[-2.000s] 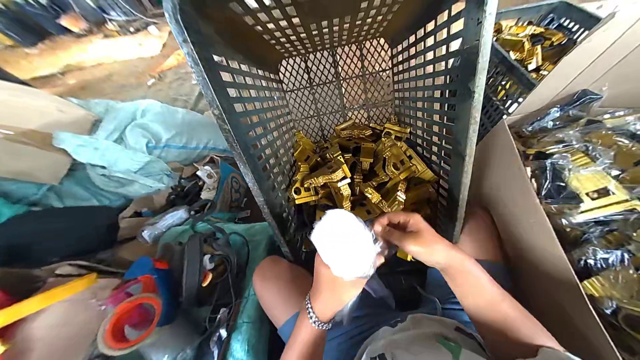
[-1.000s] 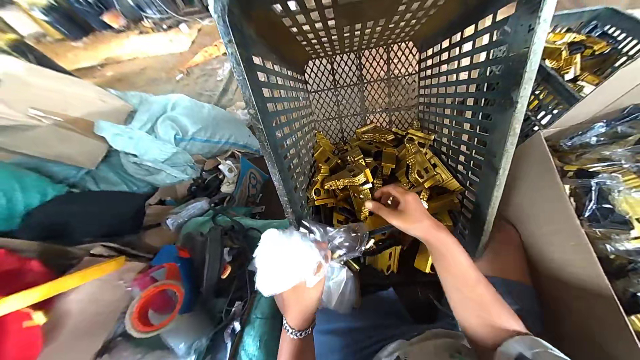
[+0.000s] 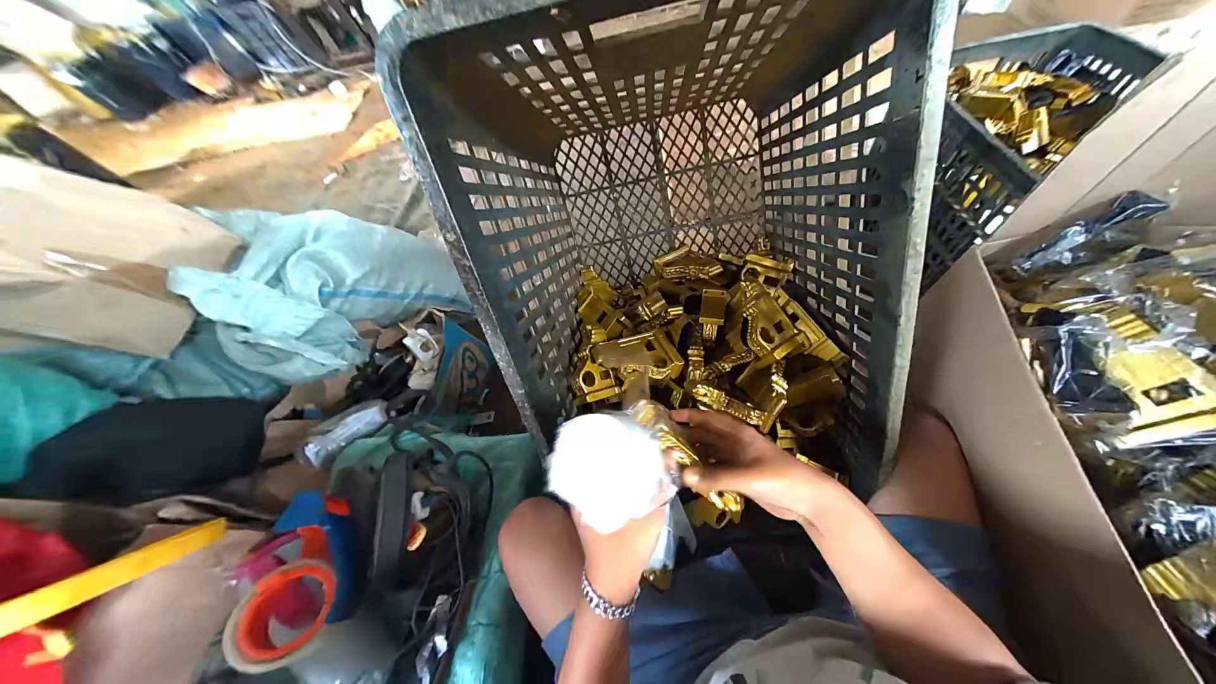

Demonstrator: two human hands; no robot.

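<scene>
My left hand, a chain bracelet at its wrist, is mostly hidden behind a bright white bundle, seemingly thin plastic bags, which it holds. My right hand grips a gold-coloured molded part right beside the bundle. Clear plastic shows around the part's upper end; how far it covers the part cannot be told. Just beyond both hands, a heap of similar gold parts lies in a dark plastic crate tipped on its side, its opening toward me.
To the right stands a cardboard box with bagged gold and black parts. Behind it is another crate of gold parts. On the left lie a tape dispenser with orange-cored tape, cables and light-blue woven sacks.
My right hand has drawn back from the heap to the white bundle, with a gold part now in its fingers. The left hand with the bundle has come closer to it.
</scene>
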